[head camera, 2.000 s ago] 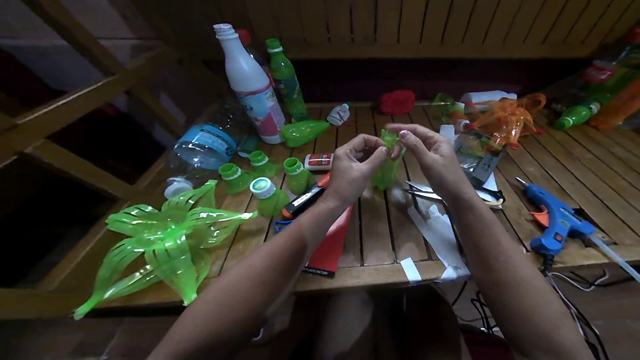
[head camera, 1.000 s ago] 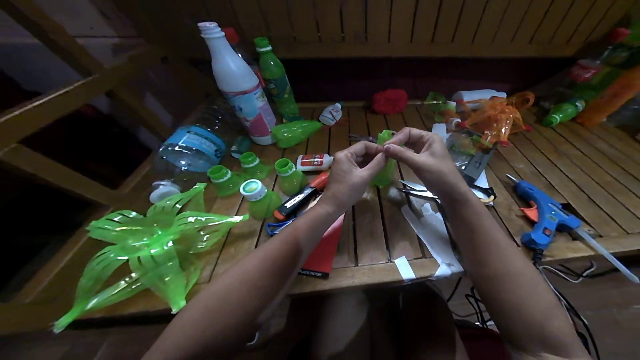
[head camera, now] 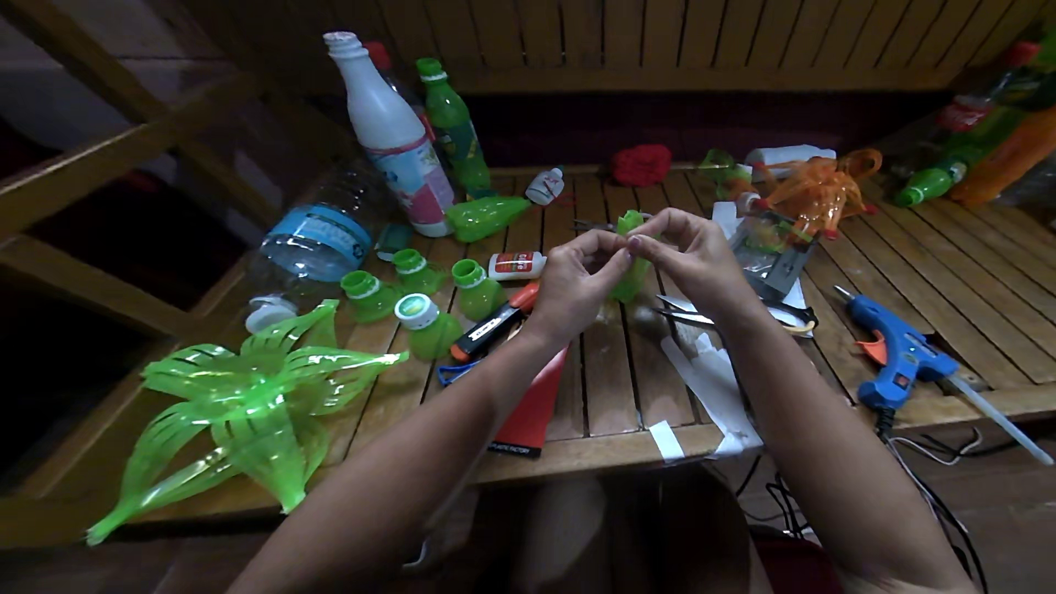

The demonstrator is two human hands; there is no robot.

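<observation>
My left hand (head camera: 582,285) and my right hand (head camera: 689,256) meet over the slatted wooden bench, both pinching a green plastic piece (head camera: 631,276) that is partly hidden behind the fingers. Left of my left hand lie a small white glue bottle (head camera: 517,265), an orange-and-black utility knife (head camera: 495,322) and several green bottle necks (head camera: 474,289), one with a white cap. Under my right forearm are scissors (head camera: 689,311) with open blades and white paper strips (head camera: 714,384). A flower shape of cut green plastic (head camera: 260,396) sits at the bench's left front.
A blue hot glue gun (head camera: 899,346) with a glue stick lies at right, cables hanging below. Behind stand a white bottle (head camera: 384,132) and a green bottle (head camera: 454,124). A large clear bottle (head camera: 313,243), red yarn (head camera: 641,165) and an orange plastic flower (head camera: 825,194) are also around.
The fingers of my right hand, raised over the green piece two seconds ago, have come down against those of my left hand. The things on the bench have not plainly moved.
</observation>
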